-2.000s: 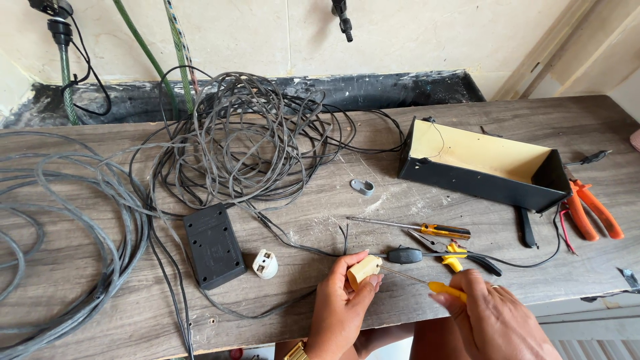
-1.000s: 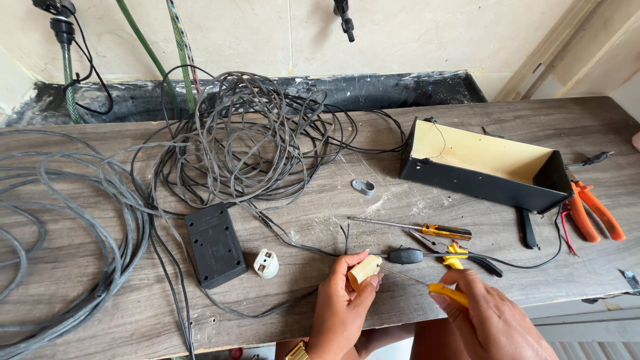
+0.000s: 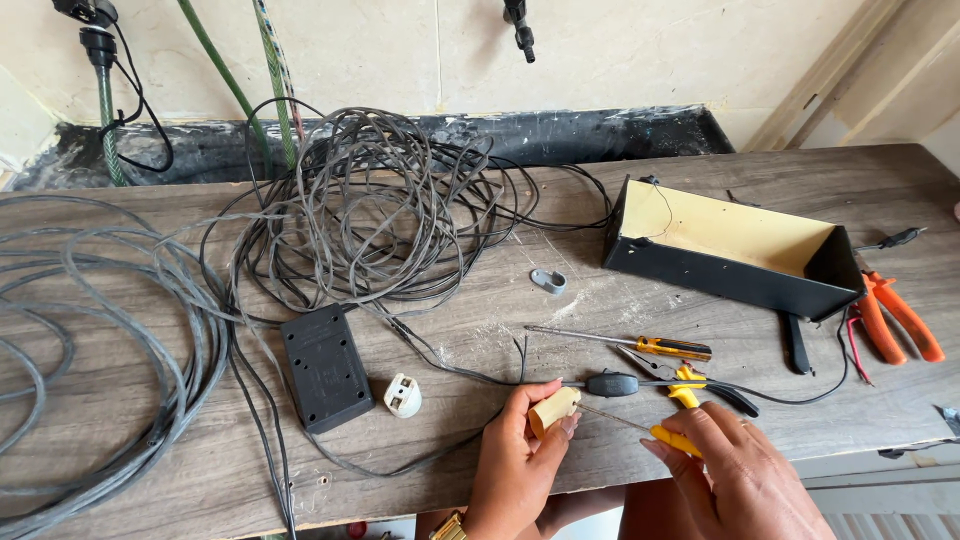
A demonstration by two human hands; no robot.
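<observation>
Near the front edge, my left hand (image 3: 521,457) grips a small cream-coloured cylindrical fitting (image 3: 553,412) between thumb and fingers. My right hand (image 3: 739,469) holds a screwdriver by its yellow handle (image 3: 675,441), and the thin shaft reaches left to the end of the fitting. Just beyond lies a black inline cord switch (image 3: 613,383) on a cable. Yellow-and-black pliers (image 3: 684,386) and a second screwdriver (image 3: 671,347) with an amber handle rest behind my right hand. A white ceramic lamp holder (image 3: 403,396) and a black rectangular box (image 3: 327,368) sit left of my left hand.
A tangled heap of dark cable (image 3: 375,217) covers the back middle, with grey cable coils (image 3: 180,330) at left. An open black case with cream lining (image 3: 727,255) stands back right beside orange-handled pliers (image 3: 889,319). A grey clip (image 3: 549,281) lies mid-table (image 3: 480,330).
</observation>
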